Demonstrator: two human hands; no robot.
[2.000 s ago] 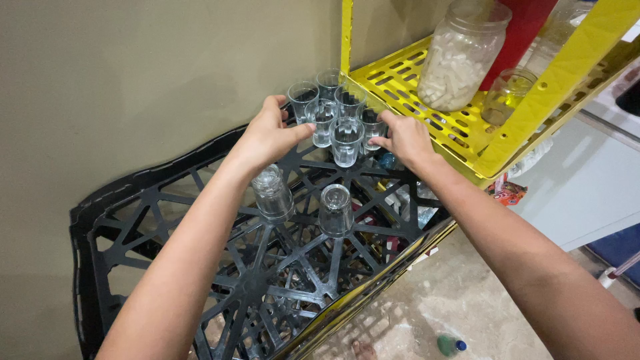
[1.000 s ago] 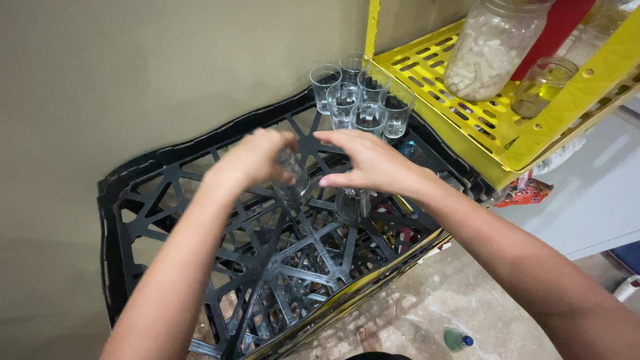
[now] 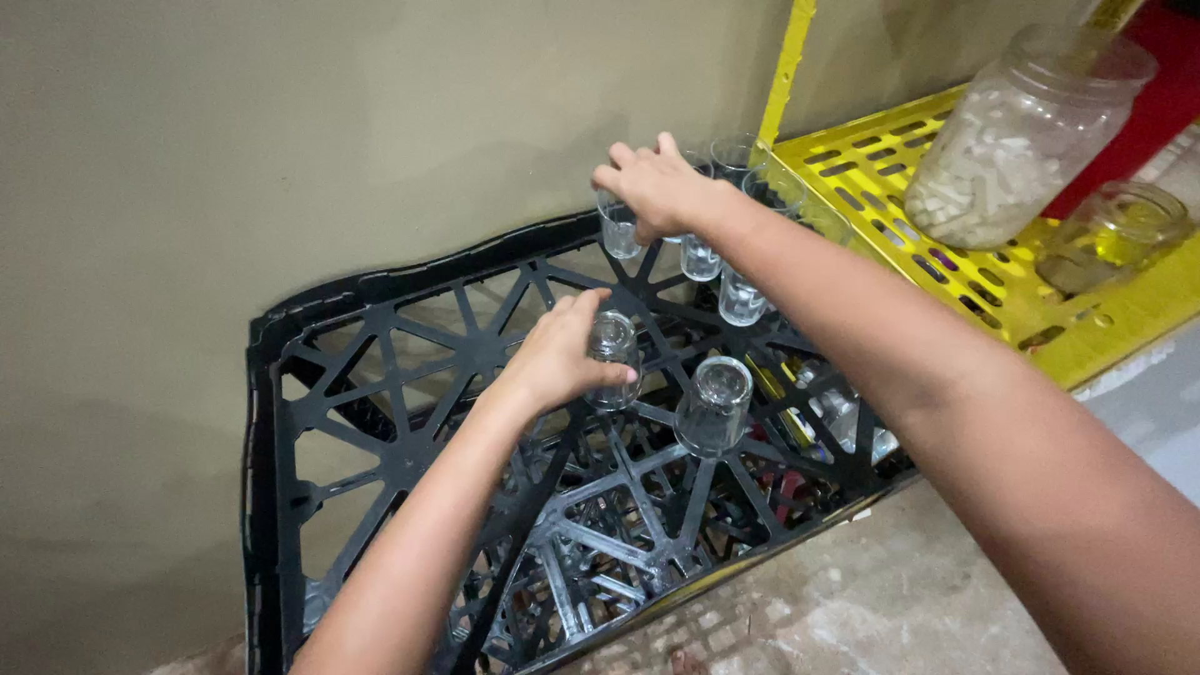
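Observation:
My left hand point(image 3: 562, 354) curls its fingers around an upside-down clear glass point(image 3: 614, 361) on a black plastic lattice crate point(image 3: 483, 352). Just right of it stands another upside-down glass point(image 3: 717, 408), which no hand touches. My right hand point(image 3: 656, 187) reaches across to the back and holds an upright glass point(image 3: 620, 230) by its rim, at the left end of a cluster of upright glasses point(image 3: 742, 298). My right hand and forearm hide part of that cluster.
A yellow perforated metal shelf point(image 3: 872, 178) at the right bears a large jar of white pieces point(image 3: 1012, 150) and a small glass jar point(image 3: 1111, 239). A plain wall point(image 3: 375, 122) borders the crate's back and left. Various items show below the lattice.
My right hand has moved from beside the upside-down glasses to the upright cluster at the back. My left hand stays around the left upside-down glass.

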